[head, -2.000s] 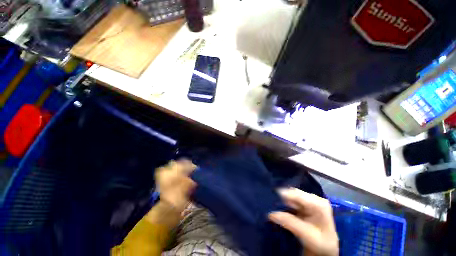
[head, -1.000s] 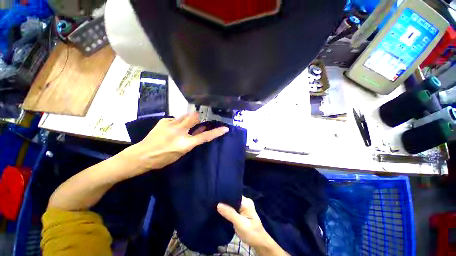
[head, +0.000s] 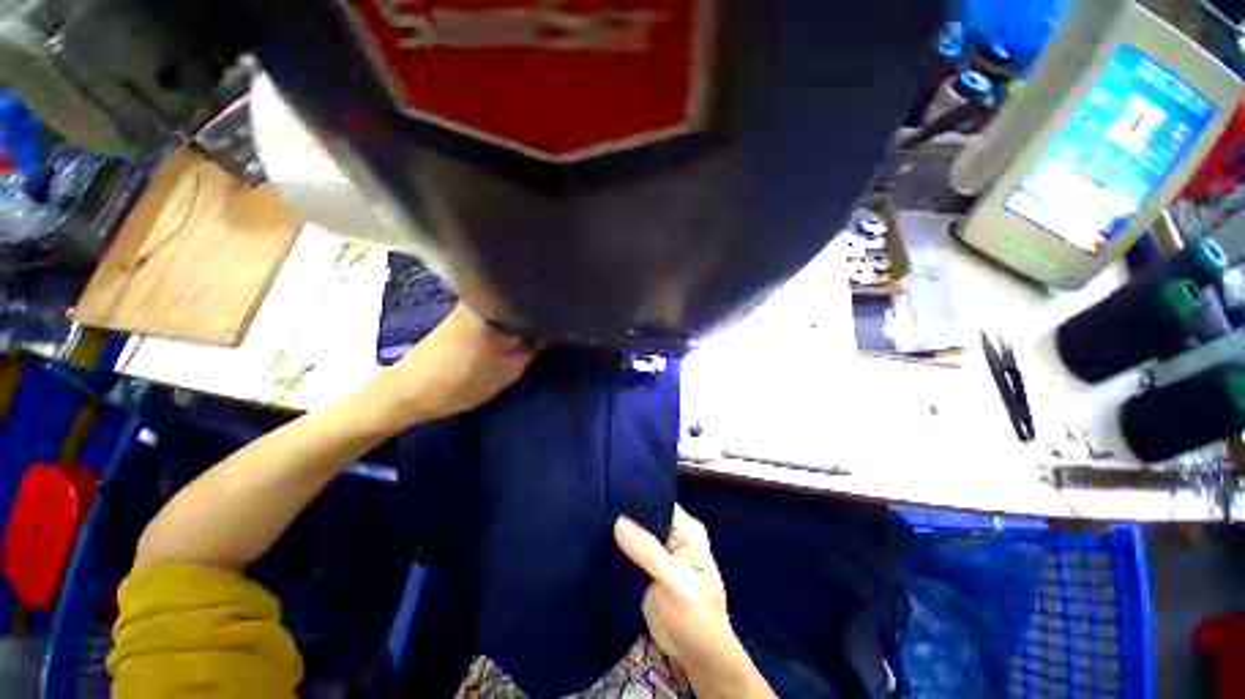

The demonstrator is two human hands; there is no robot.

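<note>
The dark navy garment piece [head: 546,505] runs from under the sewing machine head [head: 601,232] down over the table's front edge to my lap. My left hand [head: 471,358] is at the cloth by the needle area; its fingertips are hidden under the head, so its grip cannot be told. My right hand [head: 683,587] pinches the cloth's right edge lower down, thumb on top. The needle and presser foot are mostly hidden by the head.
A phone [head: 414,307] lies left of the head, partly covered. Right are a bobbin tray [head: 894,253], black snips [head: 1008,387], a control panel [head: 1106,157] and dark thread cones [head: 1181,410]. A brown board [head: 191,253] is at left. Blue crates [head: 1079,601] stand below.
The cloth came from my lap up to the machine. Since a second ago, my left hand has gone further under the head, and the head covers more of the view. My right hand still holds the edge.
</note>
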